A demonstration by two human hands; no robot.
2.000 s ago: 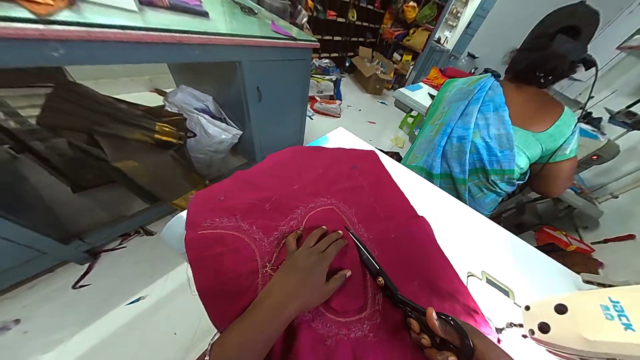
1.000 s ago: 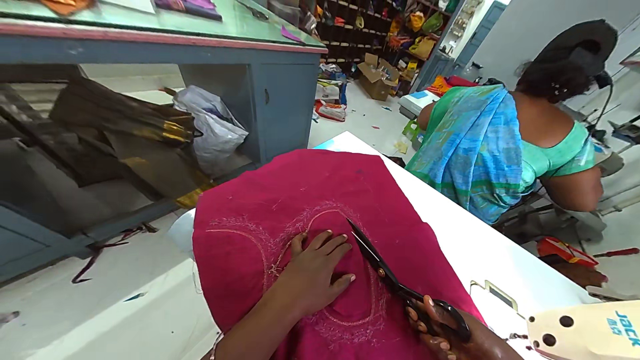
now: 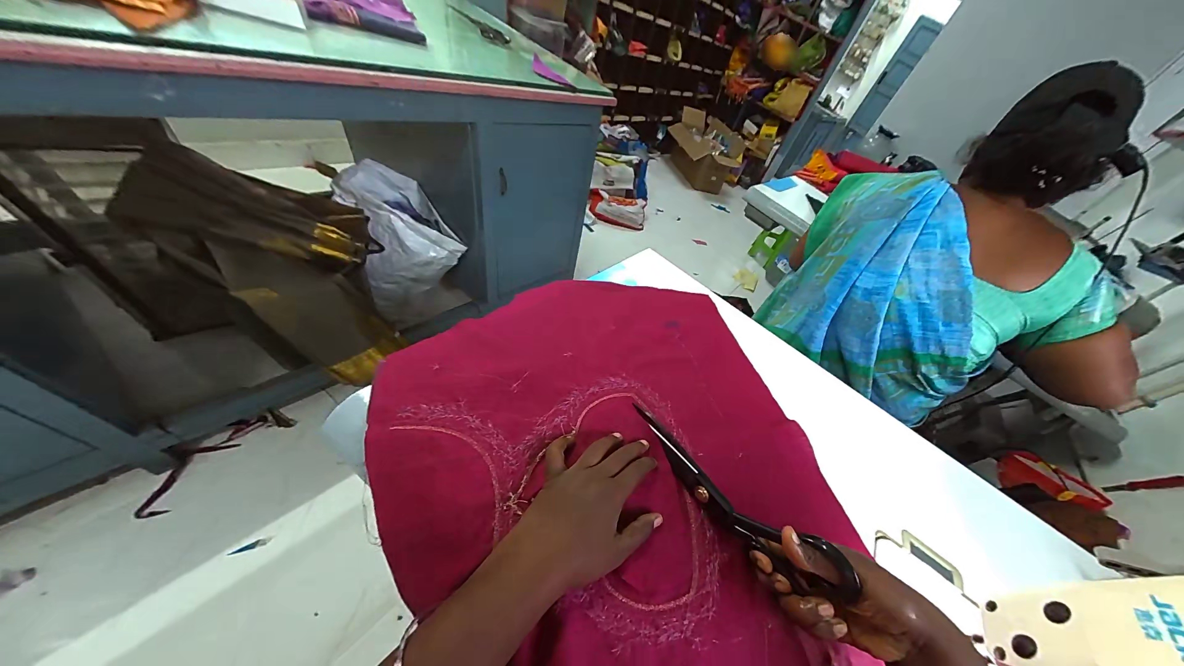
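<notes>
A magenta fabric piece with curved stitched outlines and frayed thread along them lies over a white sewing table. My left hand rests on the cloth inside the looped outline, fingers spread, pressing it down. In my right hand are black-handled fabric scissors, held by the finger loops. Their blades look closed, and the tip points up and left at the top curve of the stitched outline. The lower edge of the cloth runs out of view.
A cream Jack sewing machine head stands at the lower right of the white table. Another person sits beyond the table, back turned. A glass-topped blue counter is at upper left, with a plastic bag below. A cardboard box sits farther back.
</notes>
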